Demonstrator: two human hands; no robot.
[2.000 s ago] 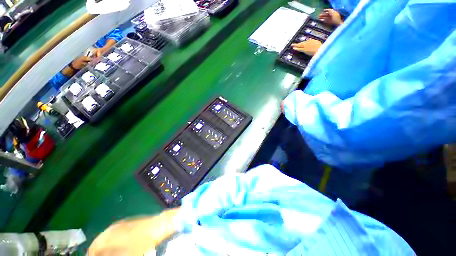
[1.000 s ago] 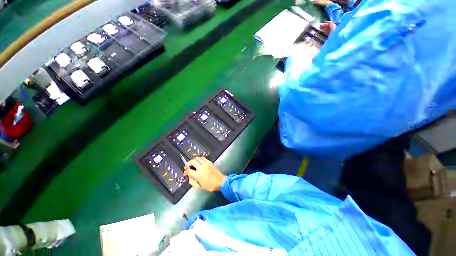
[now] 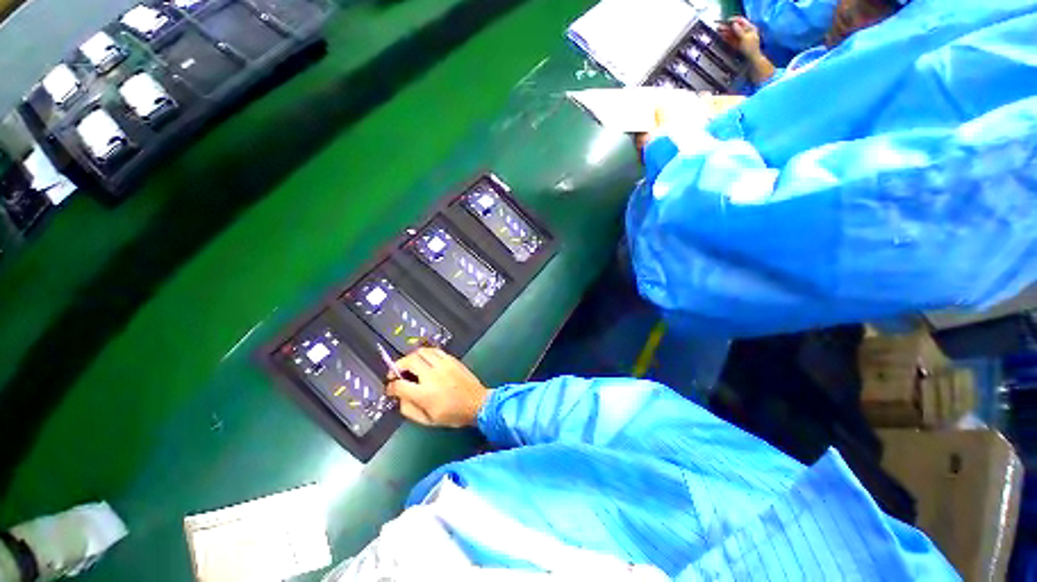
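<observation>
My right hand (image 3: 438, 388) is over the near edge of a black foam tray (image 3: 370, 447), at the two nearest pockets. It holds thin tweezers (image 3: 389, 359) like a pen, their tip pointing up-left between the two nearest units. Each pocket holds a dark phone-like unit (image 3: 338, 381) with a white square near one end and small yellow and white dashes. Whether the tweezers hold a piece cannot be told. A cream sheet (image 3: 259, 534) is at the bottom left, beside a brightly lit sleeve. My left hand is not visible.
A black parts tray (image 3: 210, 71) with white pieces is at the upper left. A person in a blue smock (image 3: 819, 193) works at the right, beside white sheets (image 3: 637, 36) and another tray. A wrapped tube (image 3: 68, 541) is at lower left, and cardboard boxes (image 3: 950, 489) at lower right.
My right hand was at the lower left two seconds ago and moved onto the tray by one second ago. It still holds the tweezers there. The whole view has shifted slightly.
</observation>
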